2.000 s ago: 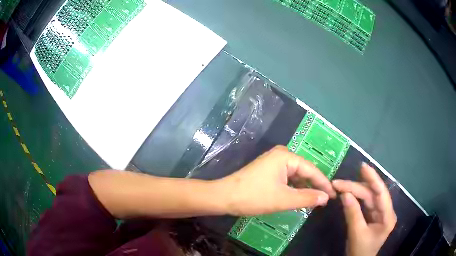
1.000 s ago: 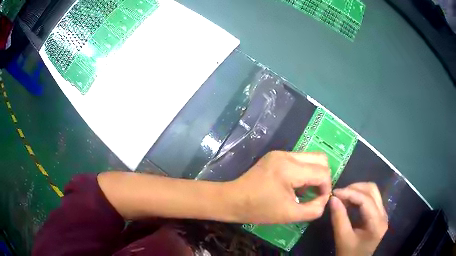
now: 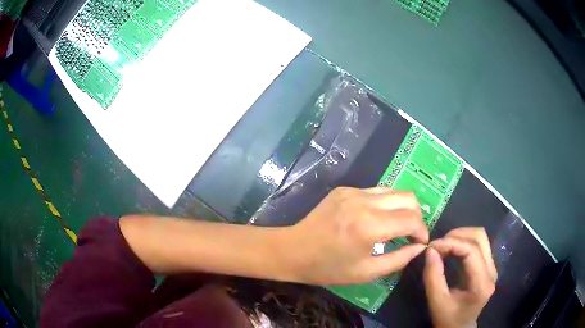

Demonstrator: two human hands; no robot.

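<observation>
A green circuit board panel (image 3: 423,168) lies slantwise on a black mat (image 3: 369,144), its middle covered by my left hand. My left hand (image 3: 359,234) is bare and reaches over the board from the left, thumb and forefinger pinched. My right hand (image 3: 463,272) is bare, at the board's right side, with thumb and forefinger pinched too. The fingertips of both hands meet at a tiny component (image 3: 428,245), only a speck; its type cannot be told. A small white spot shows under my left hand's finger loop.
Shiny clear tape (image 3: 301,163) crosses the mat. A white sheet (image 3: 192,96) at left bears green panels (image 3: 102,83). Another panel (image 3: 426,8) lies on the grey-green surface beyond. A black bin (image 3: 553,291) stands at lower right. A head with dark hair (image 3: 288,307) shows at the bottom.
Both hands have drawn together and their fingertips stay in contact. The view has shifted, so the far panel now shows less at the top edge.
</observation>
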